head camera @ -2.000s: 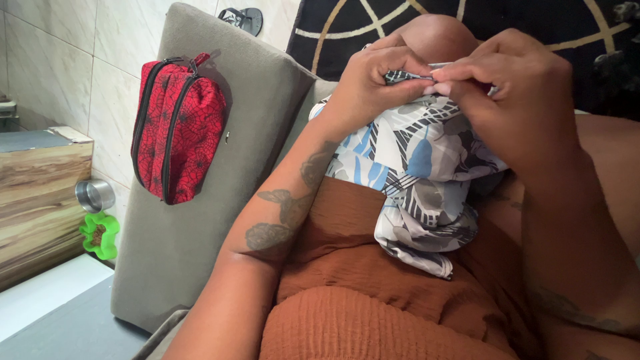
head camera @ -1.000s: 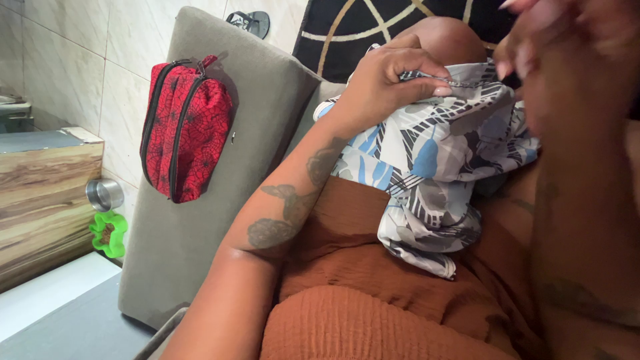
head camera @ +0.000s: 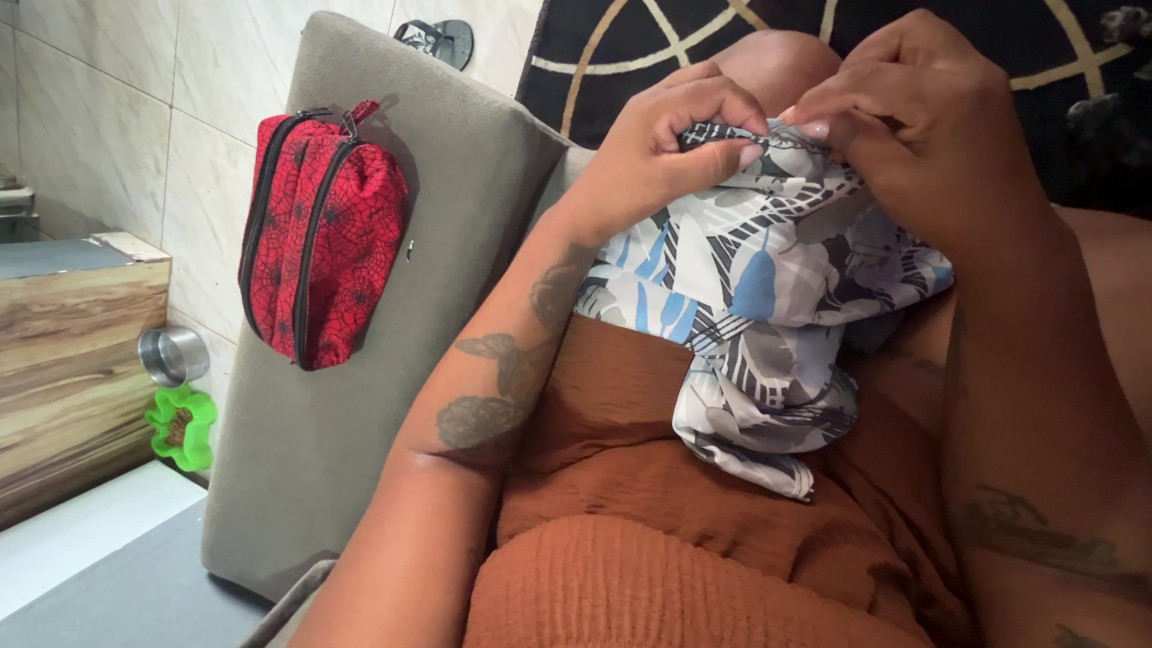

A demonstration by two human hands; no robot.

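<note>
A patterned fabric [head camera: 774,261] in white, grey, black and blue lies bunched over my lap, on the rust-coloured garment [head camera: 621,558]. My left hand [head camera: 693,135] pinches its upper edge between thumb and fingers. Close beside it, my right hand [head camera: 900,117] has its fingertips together at the same edge. Whether a needle or other small thing is between the right fingertips, I cannot tell. Just behind both hands is a bare knee [head camera: 778,67].
A red zippered pouch [head camera: 324,238] with a web print lies on the grey sofa armrest [head camera: 450,207]. Beyond are a sandal [head camera: 441,43], a black patterned rug [head camera: 612,45], a metal bowl [head camera: 173,355] and a green bowl [head camera: 184,427] on the floor.
My right hand, raised away from the fabric at the upper right one second ago, is back at the fabric's edge. My left hand keeps its pinch there.
</note>
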